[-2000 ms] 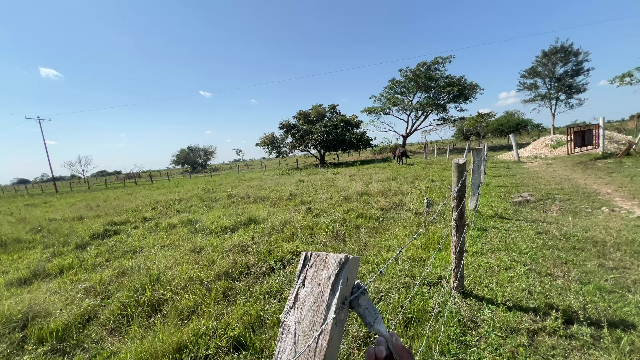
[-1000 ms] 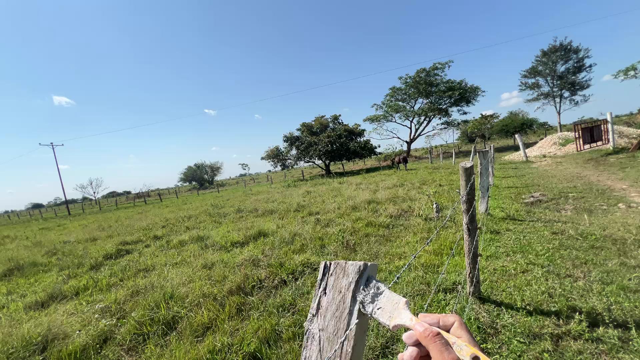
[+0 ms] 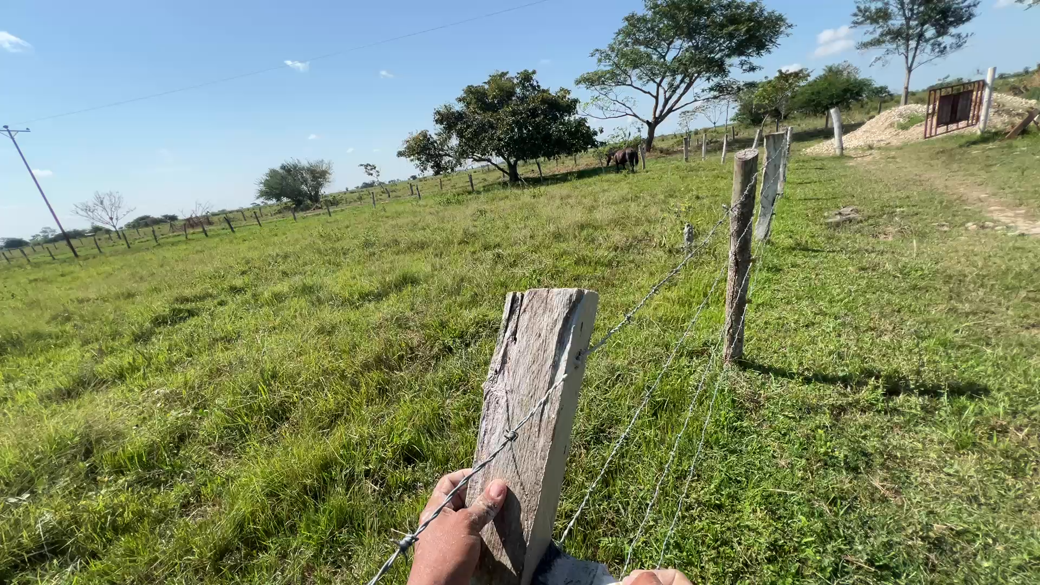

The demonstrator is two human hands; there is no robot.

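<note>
A weathered wooden fence post (image 3: 524, 414) leans slightly in the middle, its narrow right face coated whitish. Strands of barbed wire (image 3: 510, 436) cross its front and run on to the posts behind. My left hand (image 3: 457, 528) grips the post's lower left edge, thumb on the front face, close to the wire. At the bottom edge, only some fingers of my right hand (image 3: 656, 578) show, holding a paintbrush (image 3: 571, 570) whose whitish, dark-edged head is low against the post's right side. The brush handle is mostly out of view.
A round wooden post (image 3: 739, 260) and more posts carry the barbed wire onward. Grass lies on both sides of the fence. Farther off are a dark animal (image 3: 623, 158), trees, a gravel mound (image 3: 881, 130) and a rusty metal gate (image 3: 955, 108).
My left hand has come into view and taken hold of the post. My right hand and the paintbrush have moved down from the upper part of the post's right side.
</note>
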